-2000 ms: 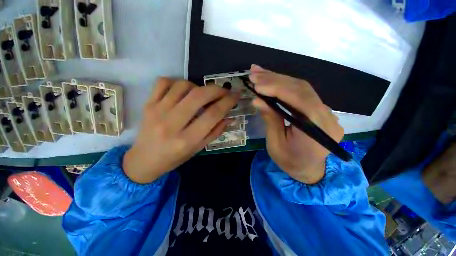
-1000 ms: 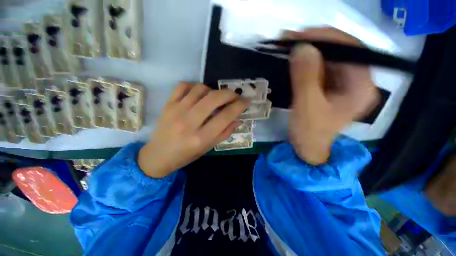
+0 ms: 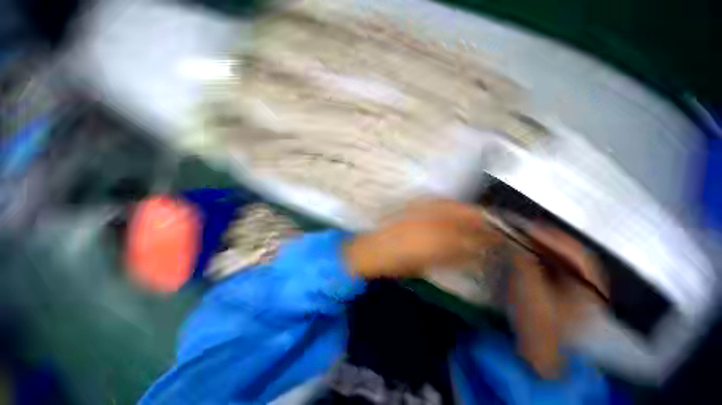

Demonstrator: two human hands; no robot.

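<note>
The view is strongly blurred. My left hand [image 3: 423, 239] reaches to the right over the bench edge, its fingertips close to my right hand; what they touch is too smeared to tell. A pale patch like a beige housing [image 3: 461, 283] shows just below them. My right hand [image 3: 550, 289] holds the dark, thin tweezers [image 3: 576, 277], whose tip end points up-left toward my left fingers. The black adhesive sheet [image 3: 638, 299] lies behind and right of my right hand, along the glossy white backing paper [image 3: 625, 217].
Many beige housings [image 3: 332, 103] spread as a blurred mass across the bench [image 3: 594, 99] at upper centre. At lower left are an orange-red pad [image 3: 164, 243], a dark blue container edge [image 3: 212, 217] and a beige pile [image 3: 253, 240]. A blue shape shows at the right rim.
The view has swung left and tilted, so bench and hands appear further right and lower. My right hand has come back from the sheet to beside my left hand, still with the tweezers.
</note>
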